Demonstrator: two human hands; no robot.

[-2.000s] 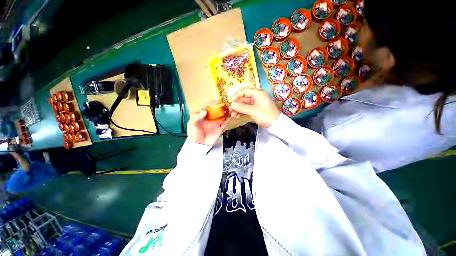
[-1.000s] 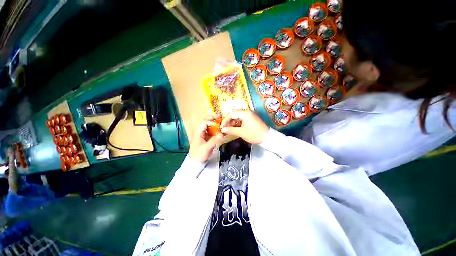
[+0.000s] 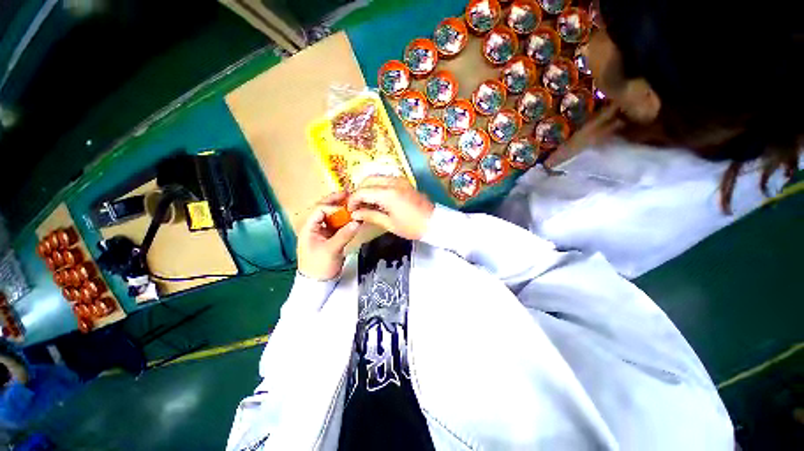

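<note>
My left hand holds an orange housing by its rim, just below the near end of the yellow parts tray. My right hand is at the housing's right side, its fingertips touching or very near it. Whether the right fingers pinch a small part is too small to tell. The tray holds tiny reddish bits, and a clear plastic bag lies at its far end. The inside of the held housing is hidden.
Tan cardboard lies under the tray. Rows of orange units with silvery centres stand to the right, beside a person in a light coat. Black bench equipment with cables is left. More orange units stand far left.
The view has shifted, so the bench and tray appear further left. Both hands have stayed together at the orange housing. The neighbouring person's hand now shows near the units.
</note>
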